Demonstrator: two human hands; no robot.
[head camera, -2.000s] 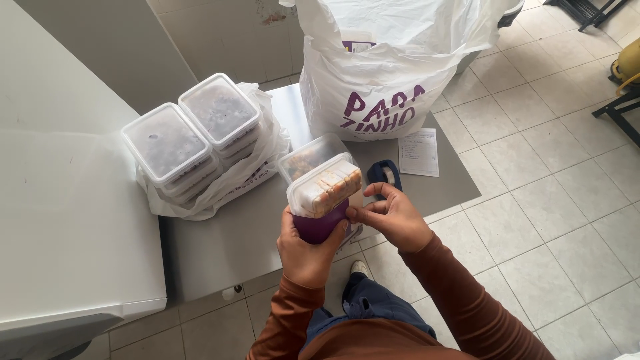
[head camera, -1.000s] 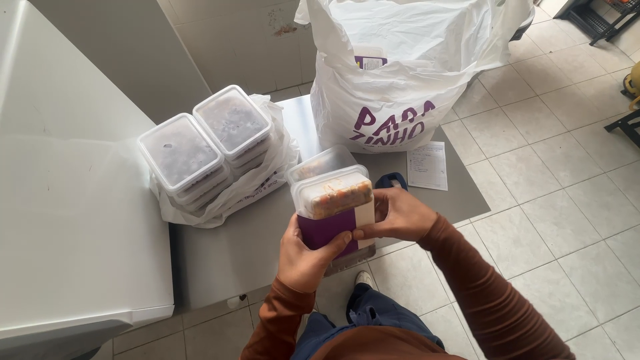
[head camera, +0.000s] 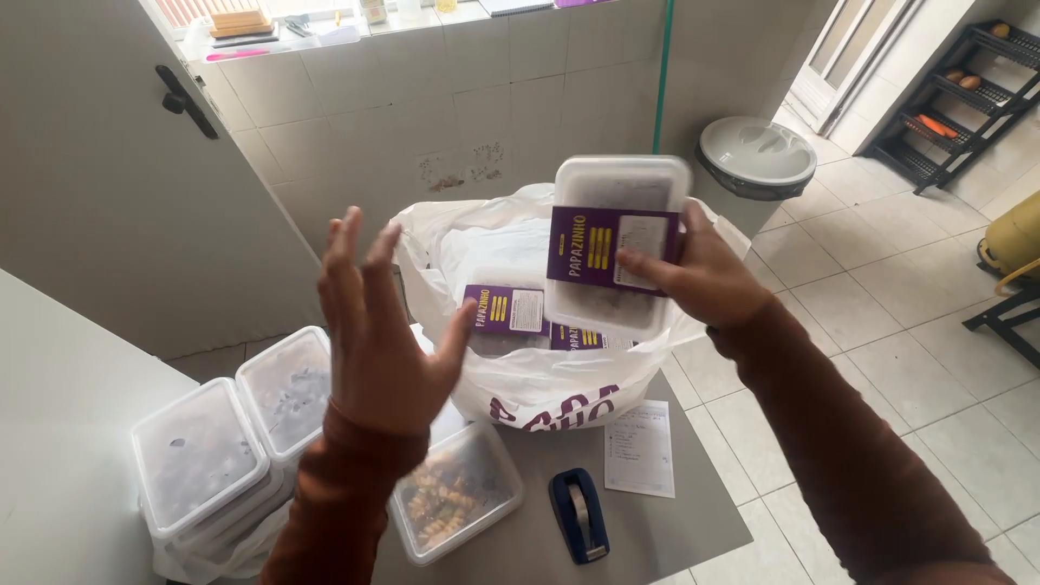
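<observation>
My right hand (head camera: 707, 268) grips a lidded plastic food container (head camera: 619, 183) with a purple printed sleeve, held above the right side of a large white plastic bag (head camera: 561, 382). My left hand (head camera: 390, 325) is raised at the bag's left side, fingers apart, holding nothing. Inside the bag lie other purple-sleeved containers (head camera: 508, 311). In front of the bag, a clear container of spiral pasta (head camera: 451, 491) rests on the grey table (head camera: 682, 520). To its right are a dark blue tape dispenser (head camera: 578, 516) and a paper with handwriting (head camera: 639, 447).
Stacked lidded containers (head camera: 199, 459) stand in a plastic bag at left, beside a white surface (head camera: 65, 422). Behind are a grey door (head camera: 122, 187), a tiled wall and a windowsill holding small items. A lidded bin (head camera: 756, 154), black rack (head camera: 975, 97) and yellow gas cylinder (head camera: 1016, 244) stand right.
Both hands have moved from the table's front edge up to the bag. The left hand has let go of the sleeved container, now in the right hand alone. The view has tilted up.
</observation>
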